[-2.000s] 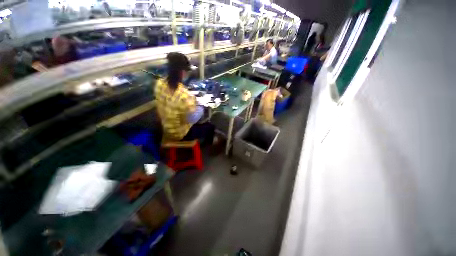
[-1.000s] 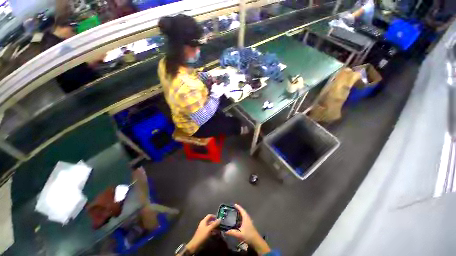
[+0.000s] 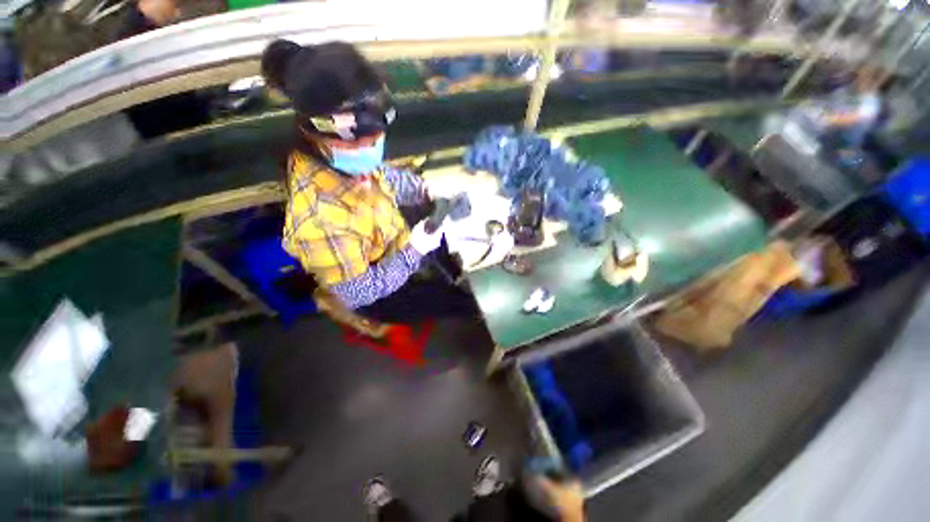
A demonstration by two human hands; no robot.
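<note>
My right hand [image 3: 559, 497] is small and blurred at the bottom edge, beside the front corner of a grey bin. A blue-grey patch [image 3: 547, 467] shows just above it; I cannot tell whether it is a held thing or the wristband. My left hand is not in view. The grey bin [image 3: 653, 456] stands on the floor with blue pieces [image 3: 551, 403] along its left inner side. The black handheld device is not clearly visible.
A seated person in yellow plaid [image 3: 342, 219] holds a dark unit at a green bench [image 3: 704, 229] with piled blue units [image 3: 540, 168]. A red stool [image 3: 403, 342], a small dark object [image 3: 474, 435] and my shoes are on the floor. Another green bench with white sheets [image 3: 61, 357] is left.
The view has moved closer to the seated person and the grey bin. Both hands held the black device before; now only one hand shows, lower right, and the device no longer shows clearly.
</note>
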